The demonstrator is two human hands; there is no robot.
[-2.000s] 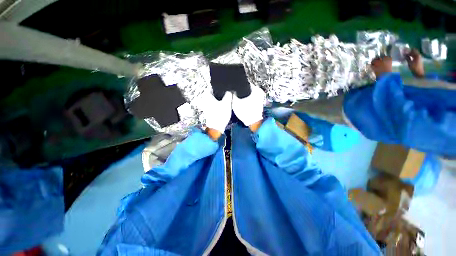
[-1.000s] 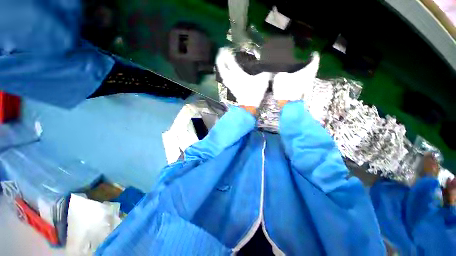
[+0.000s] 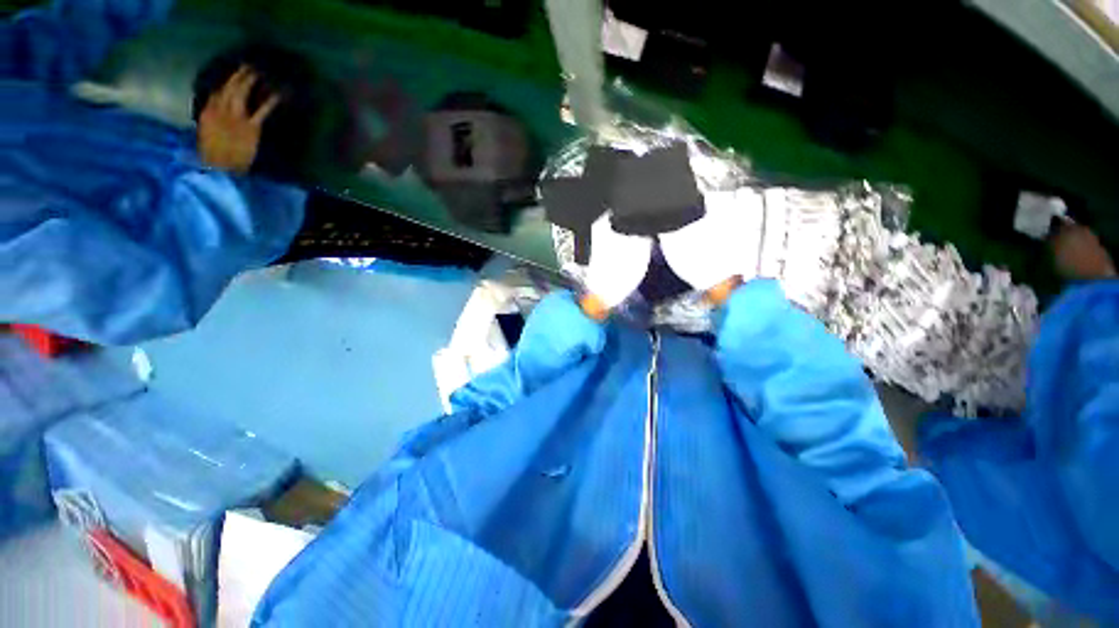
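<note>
A matte dark grey die-cut pad (image 3: 655,190) is held in front of me over shiny crinkled clear film. My left hand (image 3: 617,261), in a white glove, grips its near left edge. My right hand (image 3: 709,252), also in a white glove, grips its near right edge. A darker piece (image 3: 569,202) shows just left of the pad; whether it is a separate pad or part of it, I cannot tell. The fingertips are partly hidden by the pad and blurred.
White-silver small parts (image 3: 939,313) lie heaped to the right. A moulded dark housing (image 3: 476,153) is on the green bench to the left. One person's hand (image 3: 233,120) is at far left, another's (image 3: 1080,250) at far right. Pale blue wrapped packs (image 3: 166,460) stand lower left.
Over two seconds the view has turned toward the left side. Since one second ago my hands have drawn closer around the pad, which now shows more fully. A person's hand has appeared at far left.
</note>
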